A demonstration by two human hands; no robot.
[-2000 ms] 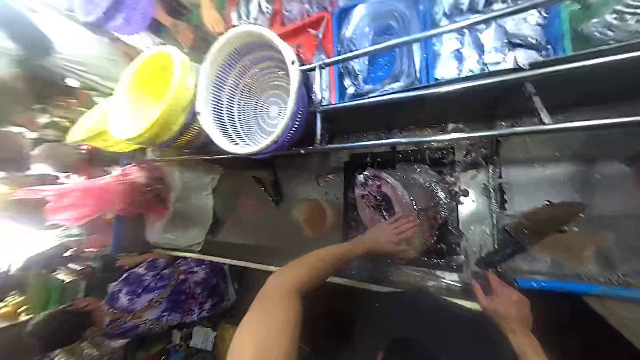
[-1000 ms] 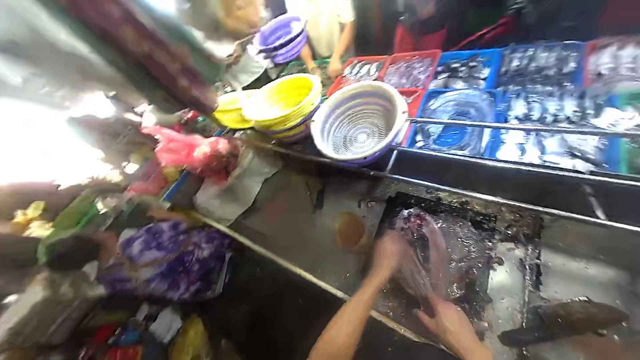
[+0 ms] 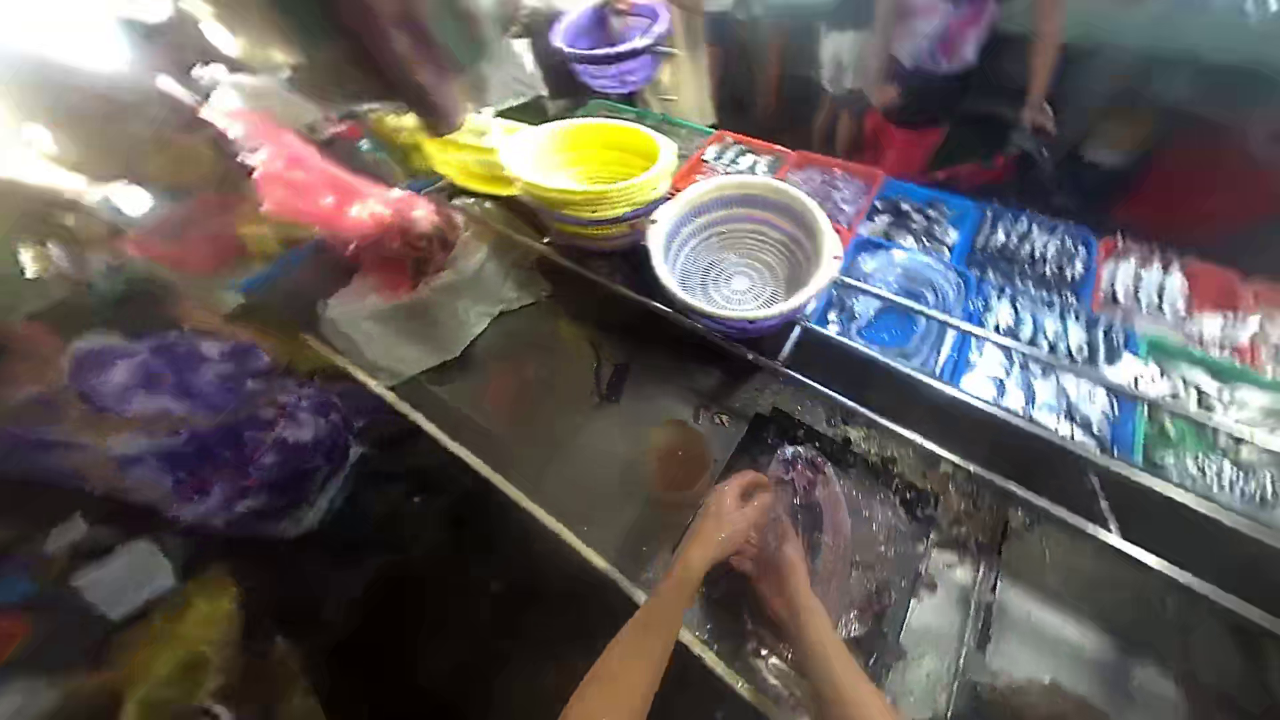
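Note:
A fish, cut open, [image 3: 835,530] lies on a dark board [image 3: 905,585] on the wet metal counter. My left hand [image 3: 735,515] is at the fish's left edge with its fingers bent. Close against it, my right hand [image 3: 775,560] reaches in from below, its fingers partly hidden. Blur and overlap hide whether either hand grips anything. A round brownish object [image 3: 681,457] sits on the counter left of the board, and a small dark thing [image 3: 612,382] lies farther up.
Behind the metal rail [image 3: 960,462] stand a white and purple basket [image 3: 745,250], yellow baskets [image 3: 600,165] and blue trays of fish [image 3: 1040,290]. A pink plastic bag [image 3: 340,200] is at the upper left. A person in purple patterned clothing [image 3: 210,430] is at the left; others stand behind the trays.
My right hand has moved from the dark knife-like object at the right to beside my left hand. Both hands have come together at the fish's left side. The view has swung left.

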